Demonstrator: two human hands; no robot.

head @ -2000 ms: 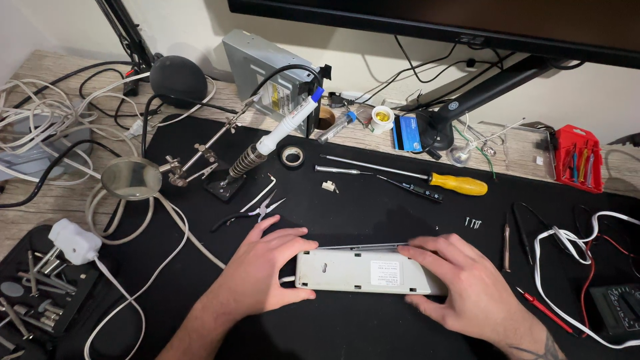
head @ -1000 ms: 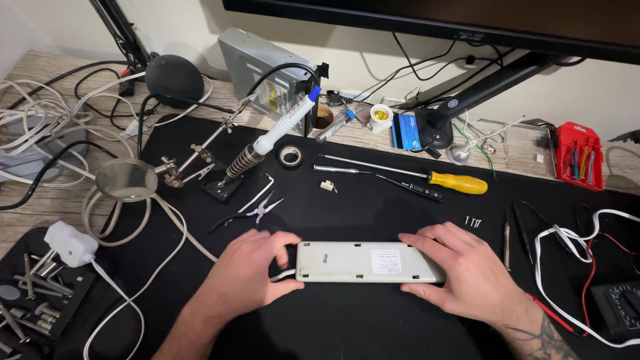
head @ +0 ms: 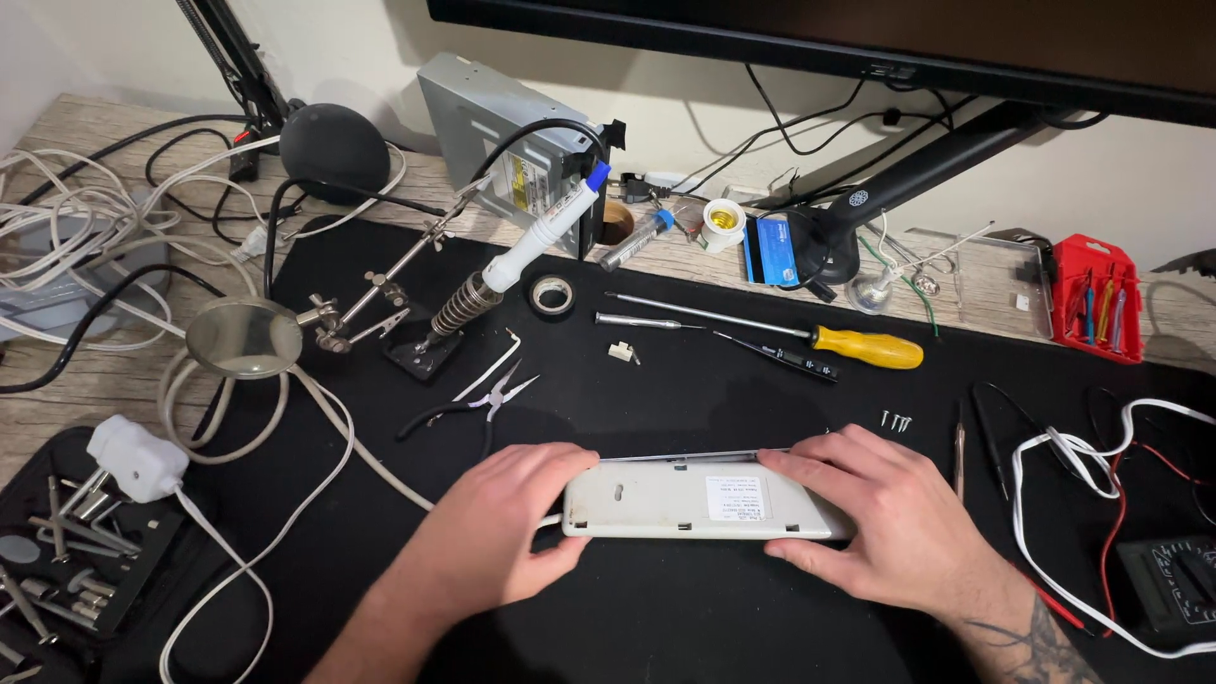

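A long white plastic housing (head: 655,503) with a printed label and small slots lies between my hands. My left hand (head: 508,532) grips its left end, thumb below and fingers on the far edge, where a cable comes out. My right hand (head: 883,513) holds the right end the same way. Along the far edge a narrow gap shows between the housing and a thin strip behind it. Pliers (head: 494,397) with open jaws lie beyond my left hand. Several screws (head: 895,421) lie beyond my right hand.
A soldering iron (head: 541,233) stands in its coil holder beside a helping-hand magnifier (head: 244,337). Farther back are a yellow-handled screwdriver (head: 869,348), black tape (head: 551,296) and a red tool case (head: 1099,299). At right is a multimeter (head: 1173,579) with leads; at left, a tool tray (head: 133,570).
Since one second ago the housing has tilted in my hands, and the gap along its far edge shows again. Both hands still hold its ends.
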